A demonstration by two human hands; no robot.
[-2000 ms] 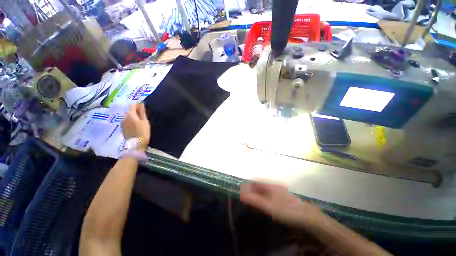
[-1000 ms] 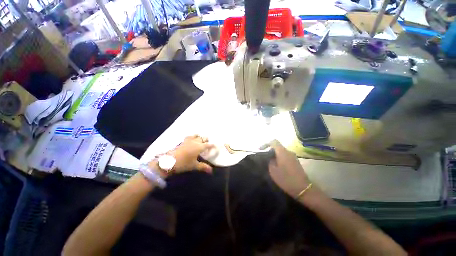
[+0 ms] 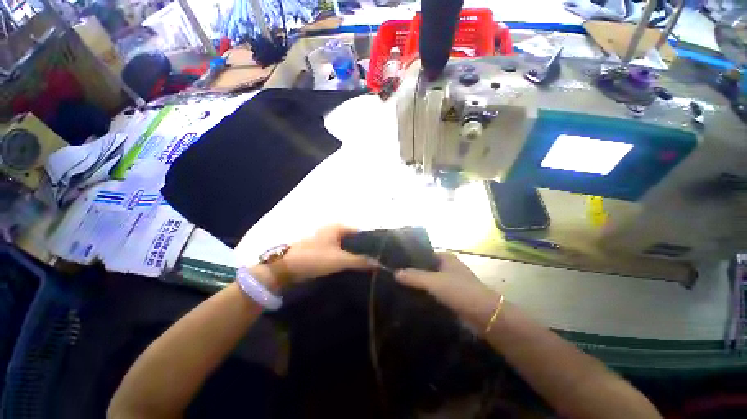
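A black fabric piece (image 3: 391,244) lies over the front edge of the table, below the lit needle area of the sewing machine (image 3: 483,123). My left hand (image 3: 323,252) holds its left side and my right hand (image 3: 446,282) holds its right side, with the fingertips close together. The rest of the dark cloth hangs toward my lap, where its outline merges with other dark material. Another black fabric panel (image 3: 254,159) lies flat on the table at the left. The presser foot is washed out by the lamp.
A smartphone (image 3: 519,206), a dark pen-like tool (image 3: 532,241) and a yellow item (image 3: 597,211) lie by the machine. Printed packaging (image 3: 131,209) is at the left, a blue basket (image 3: 33,344) at the lower left, and a red basket (image 3: 473,37) behind the machine.
Both hands have come together at the table edge on black fabric, which now reaches up onto the tabletop between them. The view has shifted slightly.
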